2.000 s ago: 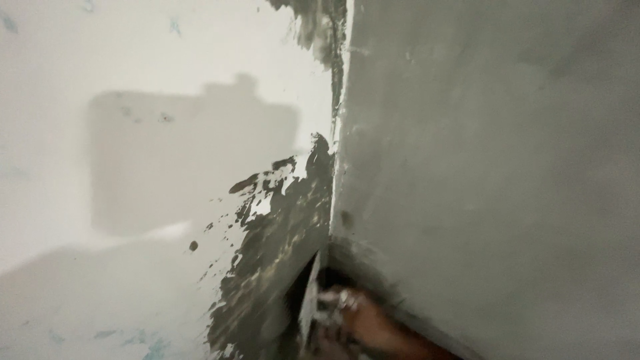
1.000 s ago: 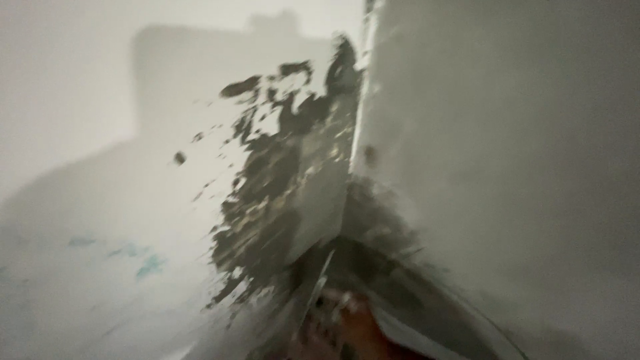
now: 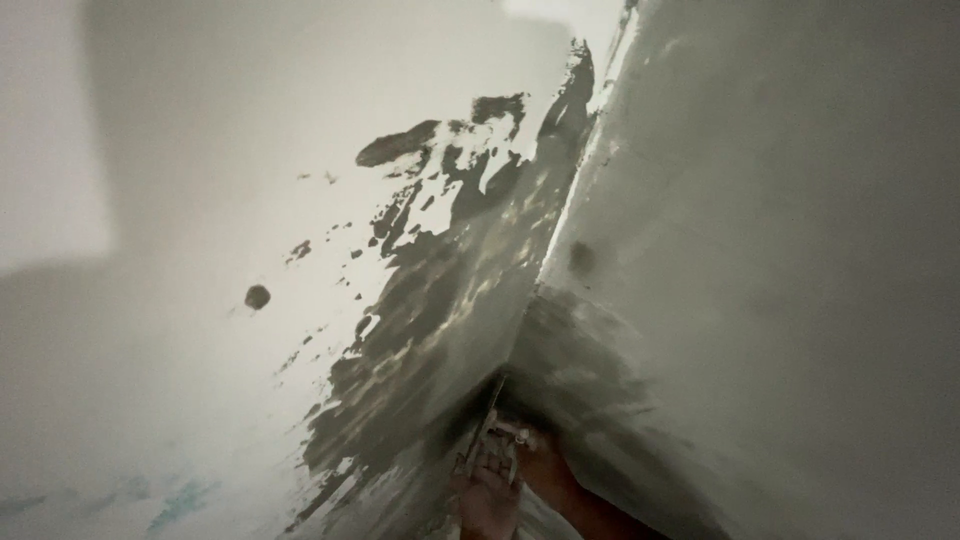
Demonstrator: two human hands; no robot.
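At the bottom centre, my right hand (image 3: 536,454) is closed around the dim handle area of a thin, flat-bladed trowel (image 3: 487,420), seen nearly edge-on. My left hand (image 3: 491,491) is just left of it, its fingers raised against the tool; whether they grip it is hidden by shadow. The blade's tip lies at the inside corner where two surfaces meet. Wet grey plaster or filler (image 3: 420,300) is smeared in ragged streaks over the white surface (image 3: 187,187) beside that corner.
A grey coated wall surface (image 3: 772,225) fills the right side, with a darker damp-looking patch (image 3: 577,352) near the corner. A pale bare strip (image 3: 574,195) follows the corner line. A dark blob (image 3: 257,297) and bluish marks (image 3: 180,504) show on the left surface. Broad shadows fall across it.
My left hand now shows beside the right at the tool; it is not distinct in the earlier frames. The view has shifted along the corner.
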